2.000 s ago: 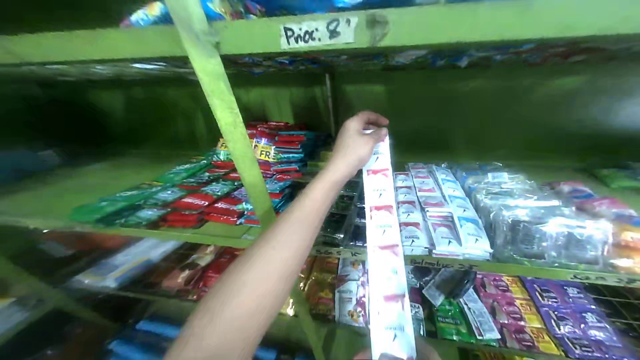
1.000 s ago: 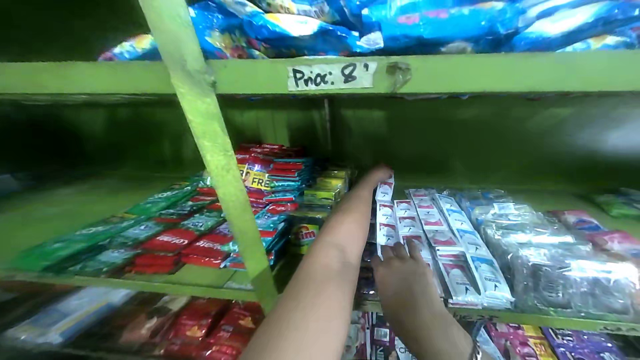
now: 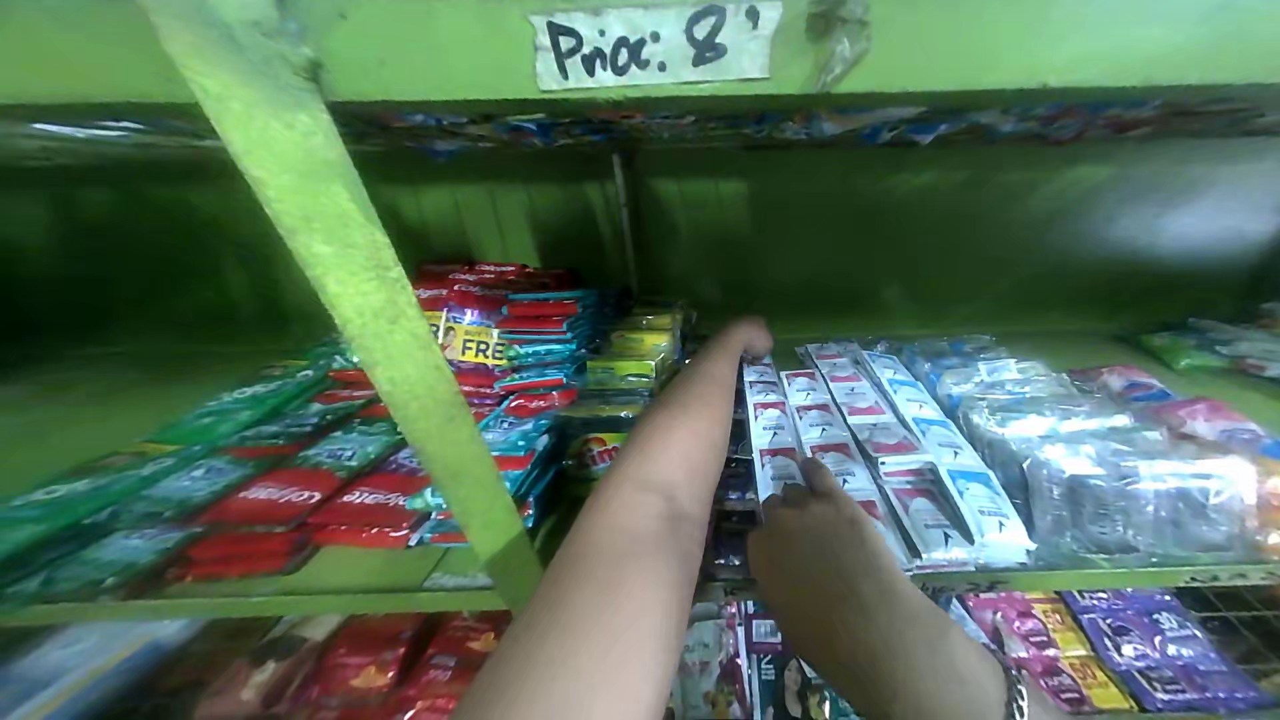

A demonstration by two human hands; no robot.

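A strip of white and red sachets (image 3: 768,422) lies front to back on the green shelf. At its far end is my left hand (image 3: 750,338), fingers on or near the strip; its grip is hidden. My right hand (image 3: 800,510) rests at the strip's near end, its fingertips on the sachets, and whether it pinches them does not show. Just right of it lie similar strips of red and white sachets (image 3: 870,425) and a strip with blue and white sachets (image 3: 940,435). Yellow-green packets (image 3: 635,355) are stacked to the left, past my left forearm.
A slanted green post (image 3: 350,270) crosses the view in front of Colgate packets (image 3: 280,495) at left. Clear plastic packs (image 3: 1090,470) sit at right. The upper shelf edge (image 3: 960,50) bears a handwritten price label (image 3: 655,45). Purple packets (image 3: 1170,640) lie on the lower level.
Two seconds ago my left hand held the strip up, hanging in front of the shelf. Now the strip lies on the shelf beside the others, with both hands at it.
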